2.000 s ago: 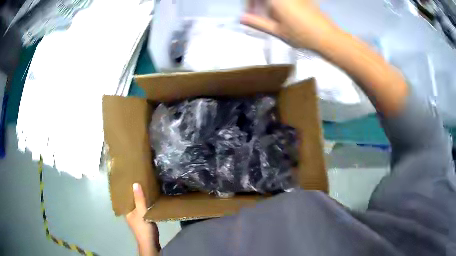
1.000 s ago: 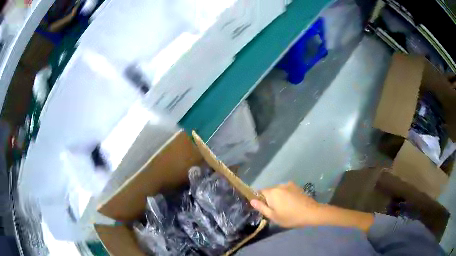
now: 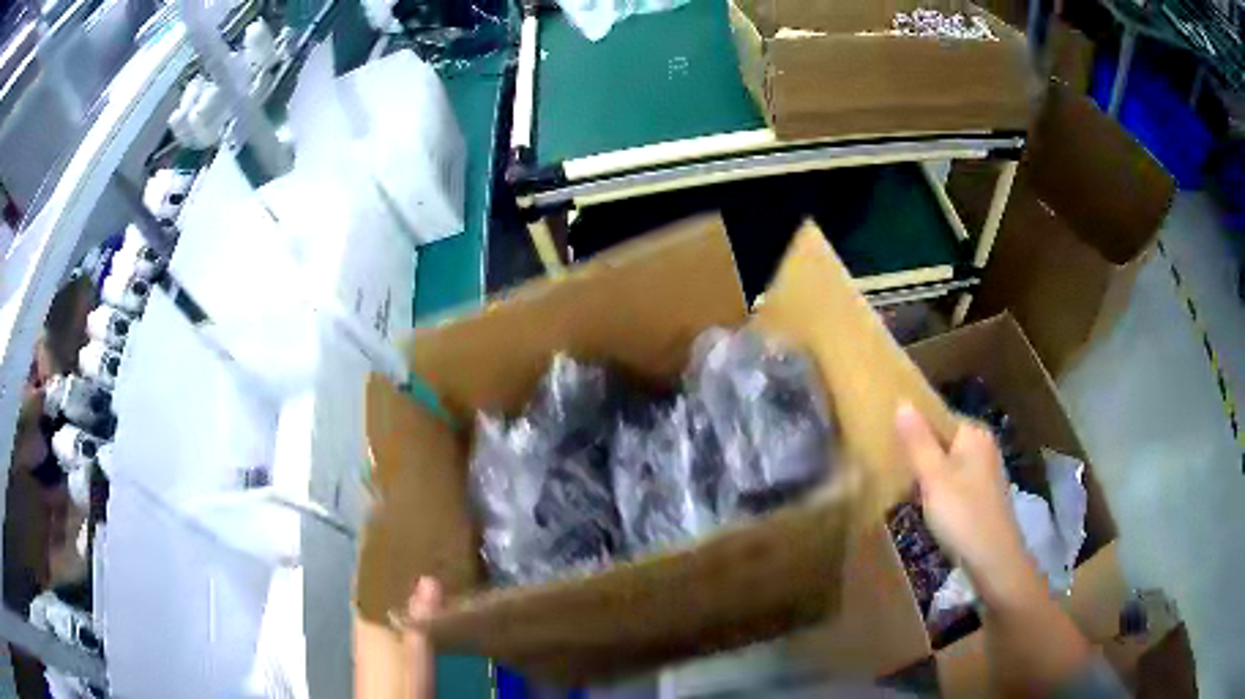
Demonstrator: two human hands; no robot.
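Note:
An open brown carton (image 3: 642, 601) is held up in front of me, slightly tilted, with its flaps raised. Bagged black parts (image 3: 655, 451) in crinkled clear plastic lie inside it. My left hand (image 3: 403, 642) is at the carton's near left corner, with a fingertip over the edge; the picture's lower edge cuts it off. My right hand (image 3: 963, 505) grips the right flap, thumb side up. White boxes (image 3: 355, 314) stand open in a row to the left of the carton.
White dome-like units (image 3: 89, 396) line the far left. A cream-tubed rack (image 3: 642, 82) with a green top holds another carton (image 3: 901, 82) ahead. A floor carton (image 3: 1017, 348) with dark parts and white sheet stands at right. Another tall carton (image 3: 1079, 205) is behind it.
The view has turned from the bench and floor toward the rack. The carton is now higher, held by both hands; my left hand has come back into view and my right hand stays on its right side.

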